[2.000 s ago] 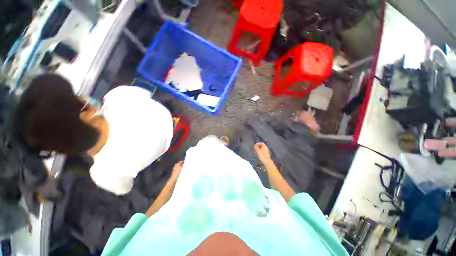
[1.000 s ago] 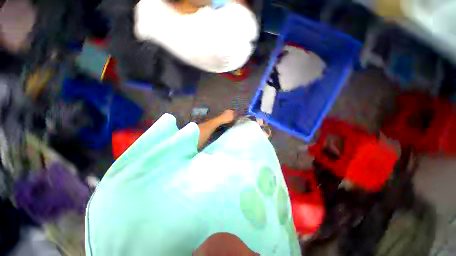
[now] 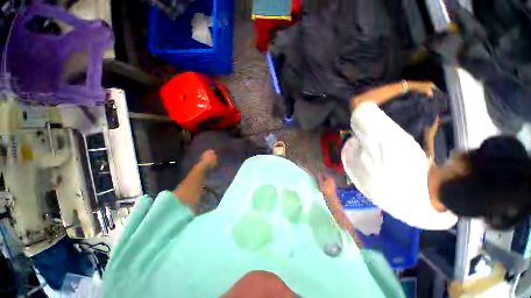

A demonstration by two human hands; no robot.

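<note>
My left hand (image 3: 208,158) hangs in front of me, left of centre, over dark grey fabric (image 3: 218,148). It is small and blurred, and I cannot tell whether it touches or grips the fabric. My right hand (image 3: 327,183) hangs at my right side, partly beside my light green top. Its fingers are too blurred to read, and nothing is seen in it. A shoe (image 3: 279,148) shows on the floor between my hands.
A red stool (image 3: 192,100) stands front left, below a blue crate (image 3: 224,52). A dark fabric heap (image 3: 326,58) lies ahead. A seated person in white (image 3: 390,169) is close on my right, beside another blue crate (image 3: 399,241). A purple stool (image 3: 55,58) and machine table (image 3: 125,145) are left.
My view has swung round. The person in white now appears on the right, and the sewing table and purple stool on the left. Both my hands are apart at my sides.
</note>
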